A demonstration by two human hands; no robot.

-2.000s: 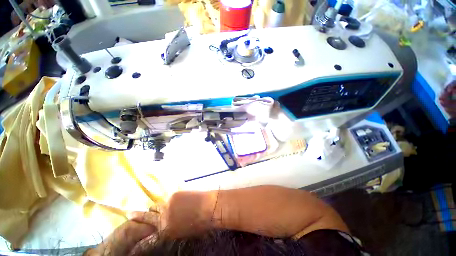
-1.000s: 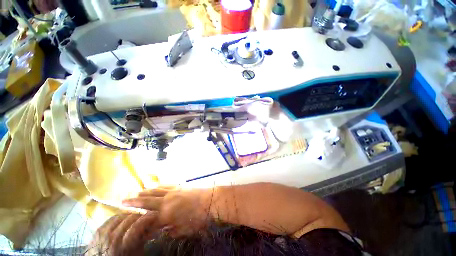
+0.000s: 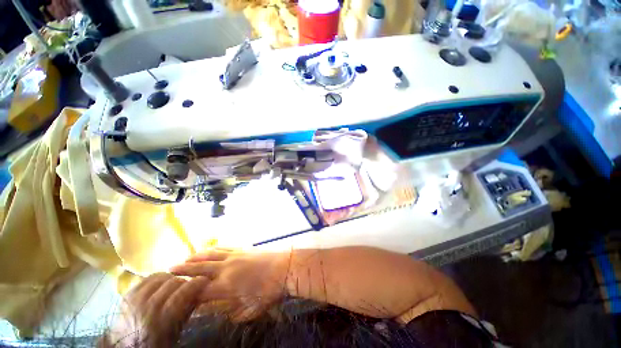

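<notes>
The pale yellow fabric lies on the table left of and below the needle area, with more of it heaped in folds at the far left. My right hand reaches in from the right and lies flat at the fabric's near edge, fingers pointing left. My left hand is beside and partly under it, its lower part cut off by hair and the frame's bottom edge. Whether the fingers pinch the fabric is hidden. The white sewing machine stands behind the hands; glare washes out the area under its lit left end.
A smartphone and dark slim snips lie under the machine arm. A bobbin tray is at the table's right end. A red thread cone and a white tub stand behind; a yellow box is back left.
Since two seconds ago, my right hand has come forward over the fabric and my left hand has come into view beside it. In the last second both shifted only slightly.
</notes>
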